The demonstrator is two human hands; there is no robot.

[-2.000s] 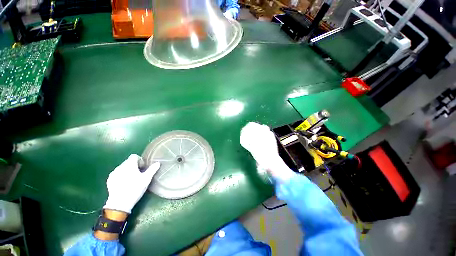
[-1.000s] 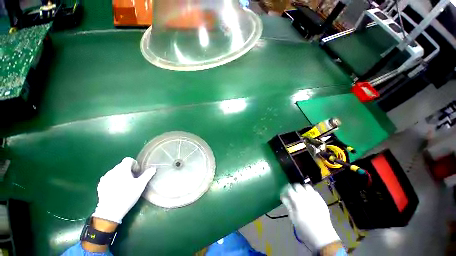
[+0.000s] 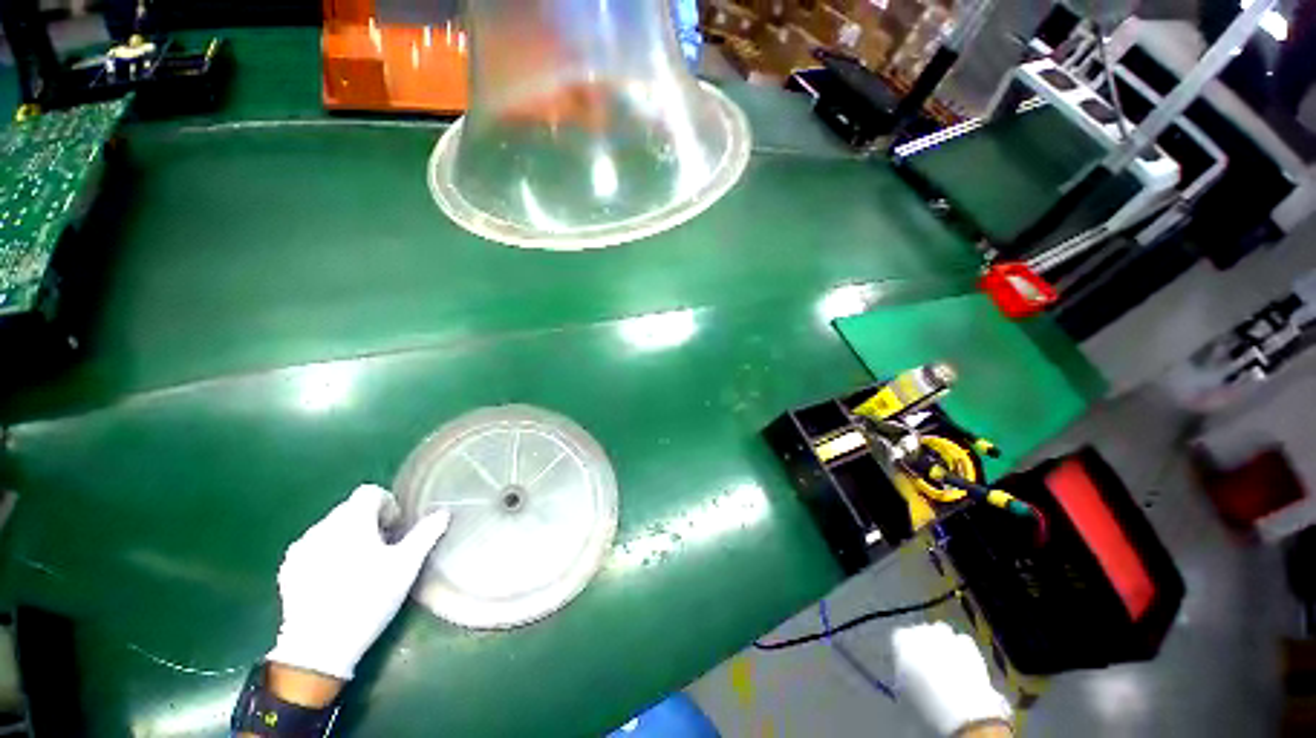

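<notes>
A round translucent grey-white turntable disc with radial ribs and a centre hole lies flat on the green bench. My left hand, in a white glove, is at the disc's left rim, with the thumb over the edge and the fingers curled beside it. My right hand, also in a white glove, is low at the right, past the bench's front edge and below the tool tray. It is small and blurred, and no object shows in it.
A black tool tray with a yellow coiled cable stands at the right bench edge, beside a green mat and red box. A clear hood hangs over the bench. A green circuit board is at far left.
My right hand has moved from above the bench beside the tray down and right, past the front edge. My left hand stays at the disc's rim. The camera view has shifted slightly.
</notes>
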